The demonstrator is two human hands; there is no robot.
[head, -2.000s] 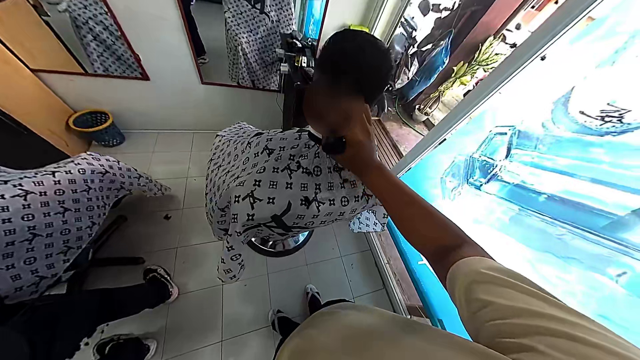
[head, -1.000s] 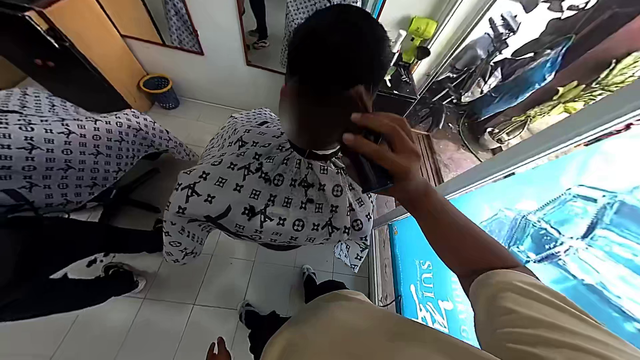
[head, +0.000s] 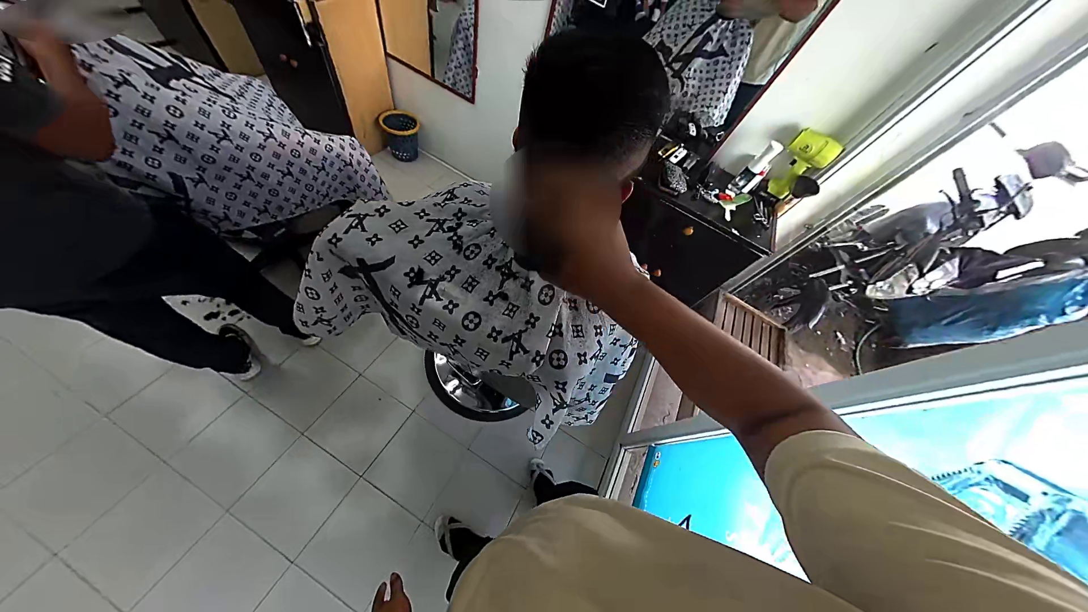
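A seated person with short black hair (head: pixel 591 98) wears a white barber's cape (head: pixel 476 280) with black patterns and loose dark hair on it. At the side of this person's head and neck is my right hand (head: pixel 582 234), closed around a black handheld device that is mostly hidden by the hand and blur. Only the fingers of my left hand (head: pixel 392 595) show at the bottom edge, apart, with nothing seen in them. A round chrome chair base (head: pixel 476 391) shows under the cape.
At the left a co-worker in dark clothes (head: pixel 76 229) stands by another caped person (head: pixel 229 144). A dark counter (head: pixel 697 246) holds a yellow-green hair dryer (head: pixel 803 157) and several tools. Beyond are a blue basket (head: pixel 400 140), wall mirrors and, at right, a glass front (head: pixel 935 399).
The view has swung noticeably, bringing more of the counter into sight. My right hand remains by the seated person's head and neck. The co-worker's upper body now shows at the left.
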